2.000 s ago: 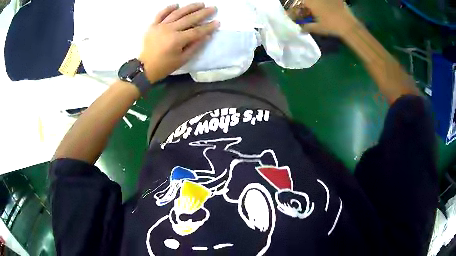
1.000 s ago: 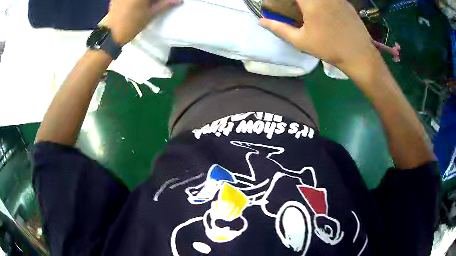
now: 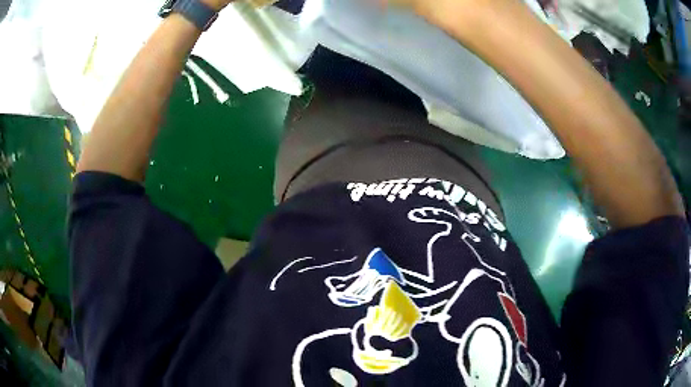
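Note:
The white garment [image 3: 454,79] lies over the pressing board and hangs down at its right front. The navy pressing board [image 3: 356,75] shows below it, in front of my waist. My left hand [image 3: 254,2] is almost wholly cut off by the top edge, above white cloth; its wristwatch shows. My right hand [image 3: 417,4] is cut off by the top edge, with mainly the wrist and forearm over the garment. Its fingers, and anything they hold, are hidden.
Loose white cloth [image 3: 98,57] spreads at the upper left, with white tapes [image 3: 206,79] hanging from it. More white cloth [image 3: 617,19] lies at the upper right. Yellow-black line tape crosses the green floor [image 3: 204,166] at left. A brown box-like item [image 3: 30,310] stands lower left.
Both hands have moved up and mostly out of the picture. The dark item with a blue edge in my right hand is no longer visible. The garment's front edge now hangs further right and lower.

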